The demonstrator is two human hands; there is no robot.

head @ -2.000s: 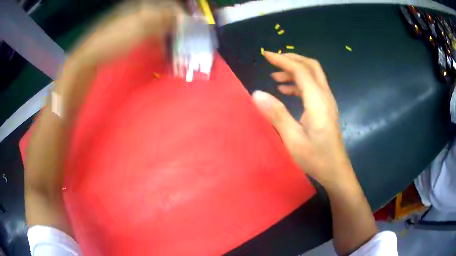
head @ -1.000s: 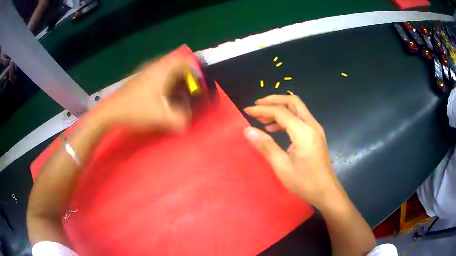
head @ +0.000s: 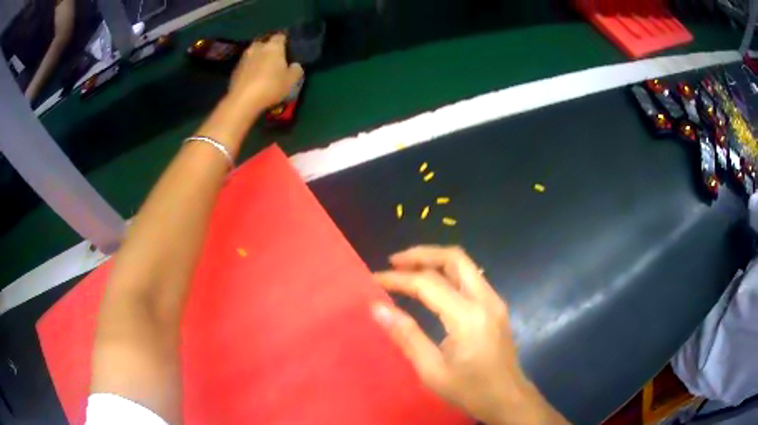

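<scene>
My left hand [head: 264, 76] reaches over the green conveyor belt [head: 378, 91], its fingers closed at the upper end of a black phone unit with a red end [head: 285, 109]. The fingertips are partly hidden. Another dark phone unit [head: 214, 50] lies just left of the hand. My right hand [head: 453, 332] is at the right edge of the red mat [head: 274, 332], fingers apart and curved, with nothing visible in it. One small yellow piece [head: 242, 252] lies on the mat.
Several yellow pieces [head: 442, 200] lie on the dark bench [head: 582, 249]. Phone units [head: 686, 129] cluster at the right. A red slotted tray [head: 636, 25] is on the belt. A white rail [head: 465, 112] edges it; a pale post [head: 58, 158] stands left. A person's sleeve [head: 719, 340] shows right.
My left hand has moved from over the mat up and away onto the belt. My right hand appears lower in the picture, still open. The view now shows more of the belt.
</scene>
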